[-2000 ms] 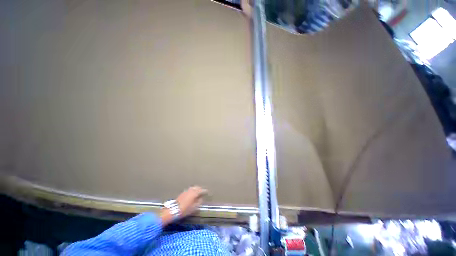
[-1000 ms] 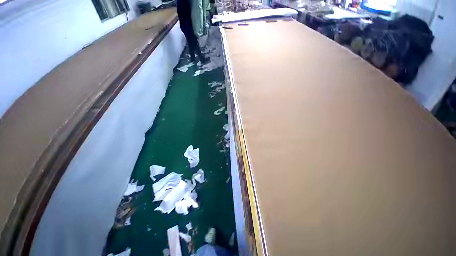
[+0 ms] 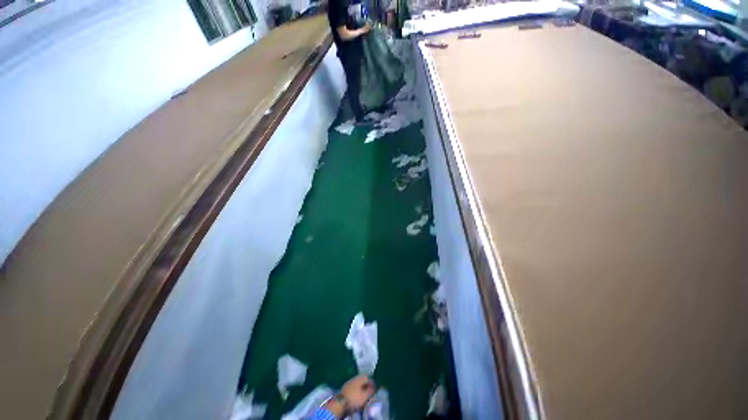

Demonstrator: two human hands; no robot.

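Note:
The brown fabric [image 3: 607, 205] lies flat along the right-hand table, with its pale edge running down the near side. Several small dark cloth weights [image 3: 469, 35] lie across its far end. My left hand [image 3: 358, 393] is small and low at the bottom edge, over the aisle, with a bracelet and a blue sleeve cuff. It is away from the fabric, and its fingers are too small and blurred to tell whether they hold anything. My right hand is not in view.
A second table with brown cloth [image 3: 139, 164] runs along the left, pale sheeting [image 3: 221, 238] below it. White scraps [image 3: 362, 343] litter the green floor [image 3: 344, 246]. A person [image 3: 348, 53] stands far down the aisle with a green sack [image 3: 380, 66]. A white roll [image 3: 492, 15] lies beyond the fabric.
The view has turned from the cutter rail to the aisle and along the table. My left hand has left the fabric edge. The distant person's green sack now shows more fully.

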